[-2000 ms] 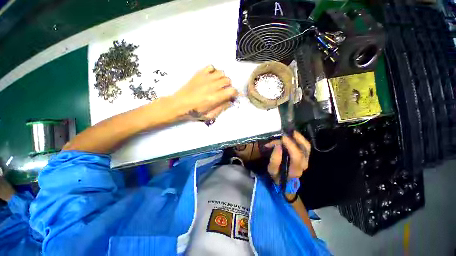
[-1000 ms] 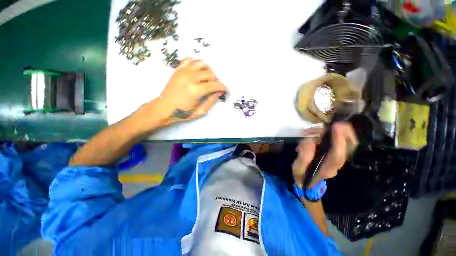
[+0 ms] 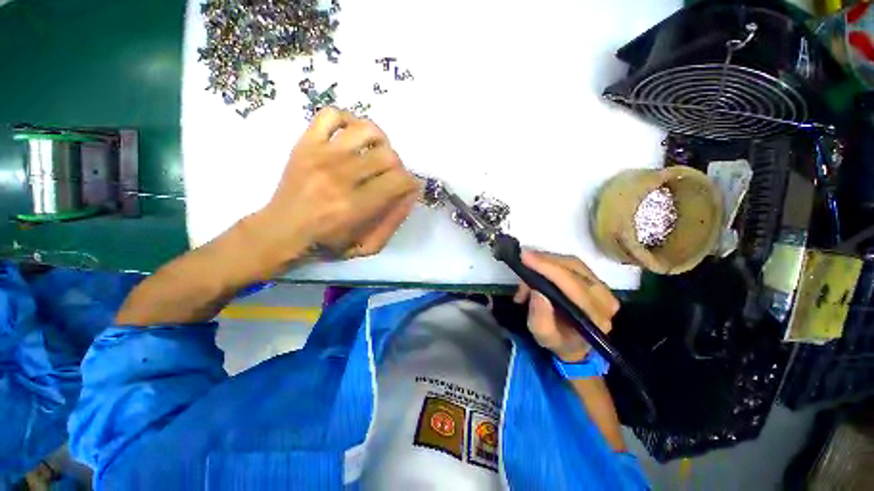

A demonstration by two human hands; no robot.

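My left hand [image 3: 345, 187] is over the white work sheet [image 3: 537, 96], its fingertips pinched on a small dark-and-silver component [image 3: 433, 191]. The fingers hide part of it, and no solder wire can be made out at them. My right hand [image 3: 570, 302] holds the black handle of a soldering iron [image 3: 508, 250]. The iron's silver tip points up-left and is at or close to the component; contact cannot be told. A small cluster of components [image 3: 493, 209] lies on the sheet beside the iron. A large heap of small parts [image 3: 273, 34] lies at the far left, with loose parts [image 3: 321, 96] nearer my left hand.
A solder spool [image 3: 57, 175] stands on the green mat [image 3: 96, 77] at left. At right are a tan bowl [image 3: 618, 216] with shiny contents, a round-grille fan [image 3: 724, 101], a yellowish sponge tray [image 3: 824, 297] and black trays [image 3: 709, 412]. A blue sleeve [image 3: 38, 364] shows lower left.
My right hand has brought the iron from beside the bowl leftward to my left fingertips. My left hand first moved away from the bowl, uncovering the component cluster. The view has shifted.
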